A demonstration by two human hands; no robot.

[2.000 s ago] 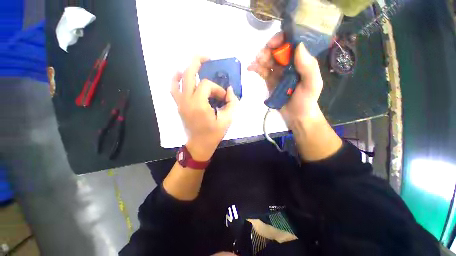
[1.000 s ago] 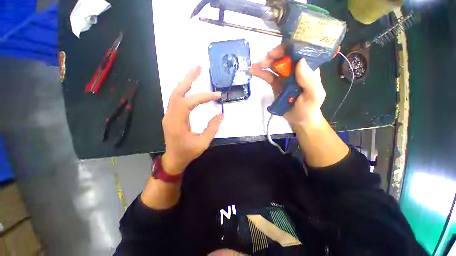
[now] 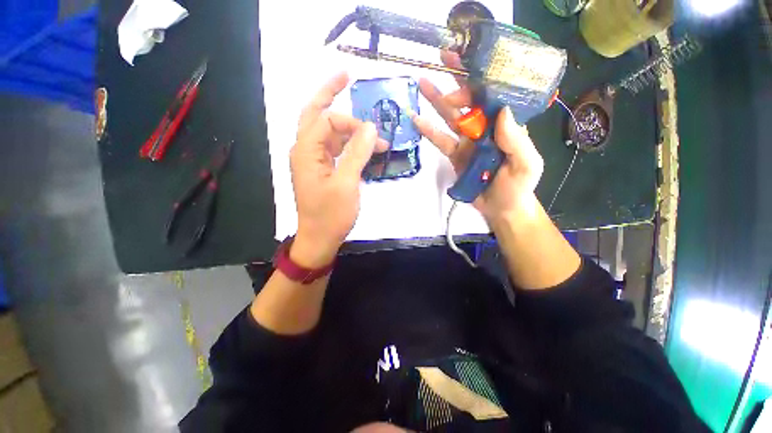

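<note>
The blue-grey front plate (image 3: 408, 134) lies on the white paper, with a dark round centre. The open housing (image 3: 394, 166) shows dark below it, and a dark lead wire runs between them. My left hand (image 3: 328, 182) is at their left side, thumb and index finger close together over the plate's edge; whether they pinch the wire is unclear. My right hand (image 3: 512, 165) holds the blue soldering gun (image 3: 521, 74) by its grip, fingers around the orange trigger. The gun's bent dark tip and thin feed tube point left, above the plate.
Red-handled cutters (image 3: 173, 118) and dark pliers (image 3: 199, 199) lie on the green mat (image 3: 245, 220) at left, below a crumpled tissue (image 3: 148, 30). At right are a solder waste tin (image 3: 590, 125), a coiled spring stand (image 3: 664, 66) and a tan pot (image 3: 622, 30). A pale cord hangs from the gun.
Two seconds ago my left hand covered the plate; it drew back left, uncovering plate and housing, and now its fingers are back near the plate's edge. The gun's barrel has come into view.
</note>
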